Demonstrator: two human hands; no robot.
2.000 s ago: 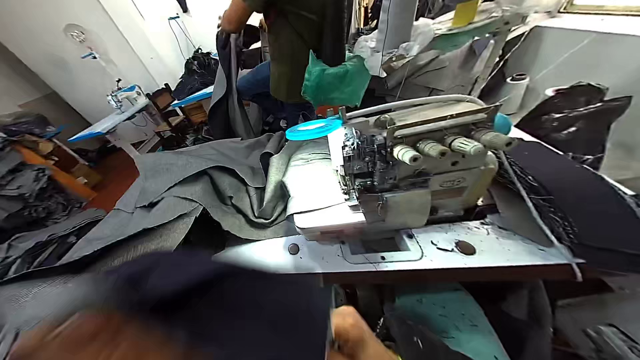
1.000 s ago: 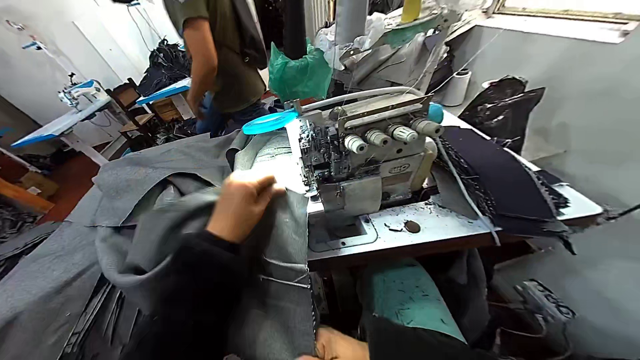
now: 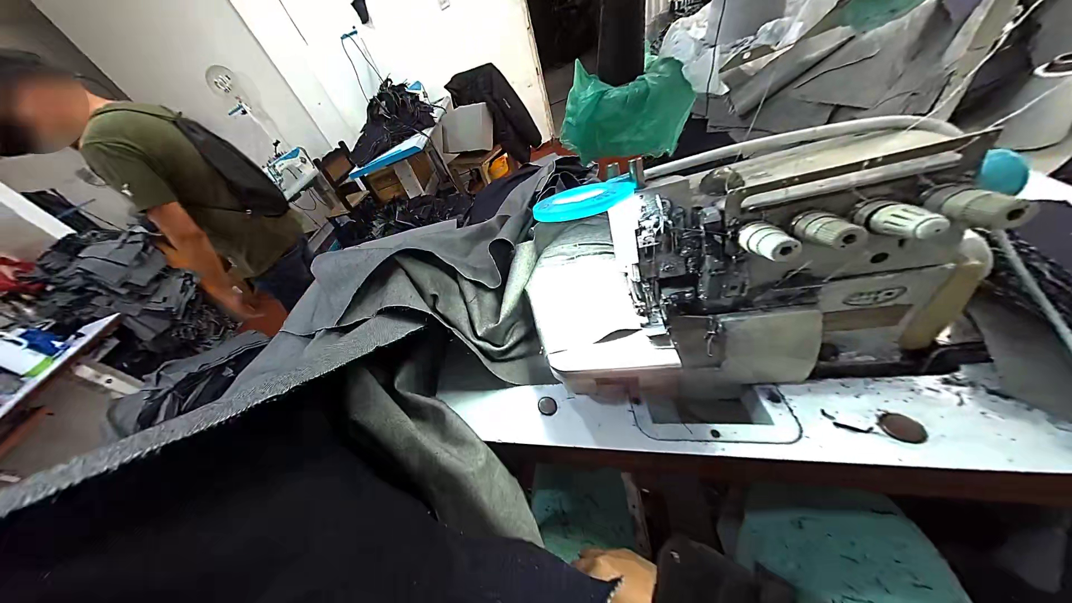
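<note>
An overlock sewing machine [image 3: 804, 243] stands on a white worktable [image 3: 837, 419], with a blue ring-shaped dish [image 3: 584, 199] at its left end. Grey fabric [image 3: 402, 276] lies bunched left of the machine and hangs over the table's front. A large dark navy fabric piece [image 3: 251, 502] fills the lower left. At the bottom edge, my right hand [image 3: 620, 571] meets the right end of this dark piece, its fingers mostly hidden; a dark sleeve is beside it. My left hand is not visible.
A person [image 3: 193, 184] leans over dark fabric pieces [image 3: 134, 285] at the left. A green plastic bag [image 3: 624, 113] hangs behind the machine. Thread cones [image 3: 1043, 109] and stacked grey fabric [image 3: 846, 79] are at the back right. A second sewing machine [image 3: 289, 167] stands farther back.
My left hand, on the grey fabric beside the machine a second ago, has left the view. Dark fabric now covers the lower left. The other person has moved left and bends down.
</note>
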